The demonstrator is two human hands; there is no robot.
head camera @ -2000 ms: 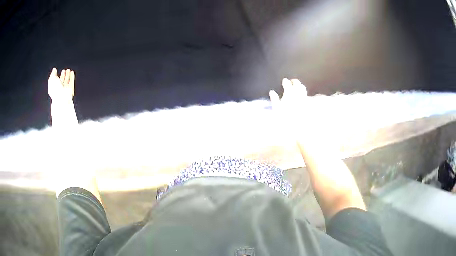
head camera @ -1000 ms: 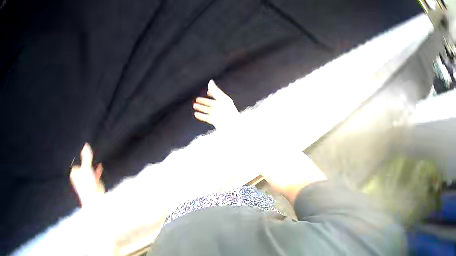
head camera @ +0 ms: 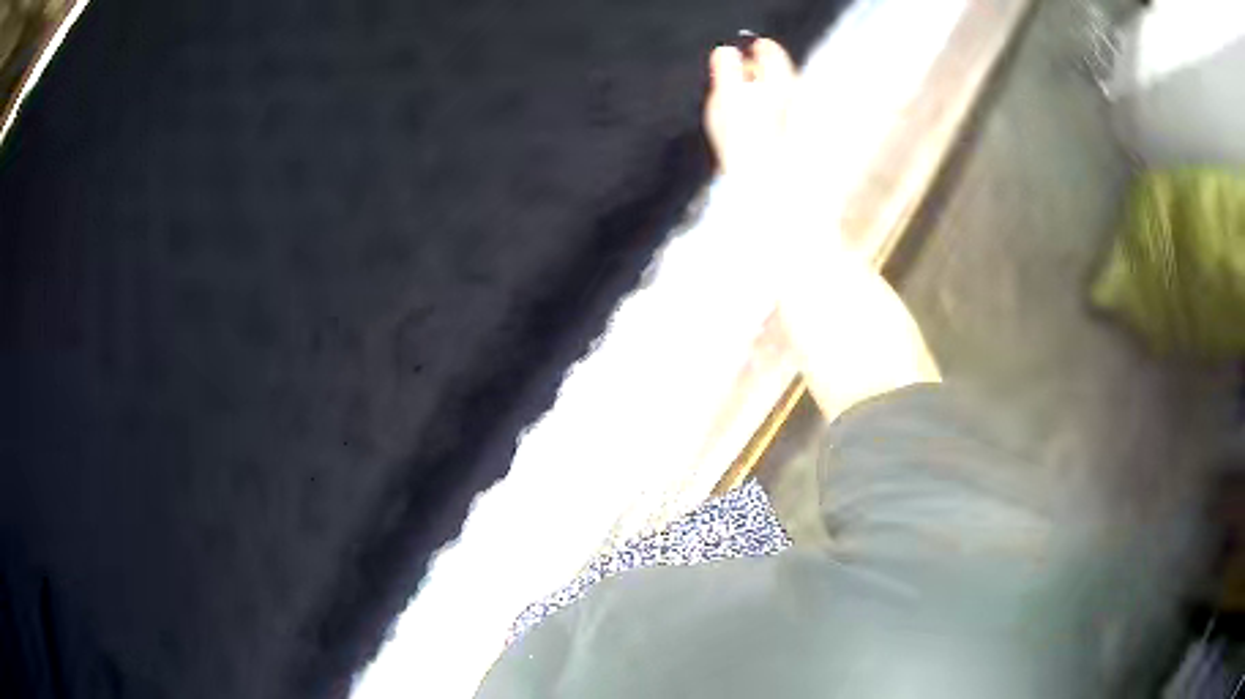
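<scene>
Black cloth (head camera: 341, 273) lies spread over the left and middle of the view, mostly flat with a darker band near its border. Its wavy scalloped edge runs diagonally beside an overexposed white strip (head camera: 614, 396). My right hand (head camera: 751, 103) is at the upper middle, over the cloth's edge, with fingertips bent on the black side. Glare washes out the hand and wrist, so whether the fingers pinch cloth is hidden. My left hand is not in view.
The table's yellowish edge (head camera: 767, 434) runs diagonally in front of my body. Beyond it are a grey floor (head camera: 1004, 260), a yellow-green sack (head camera: 1181, 260) at the right and a whitish object (head camera: 1195, 82) above it. A pale edge curves at the upper left.
The view has turned, so the white strip now runs more steeply. My right hand appears farther up, its fingers now bent rather than spread. My left hand has left the view.
</scene>
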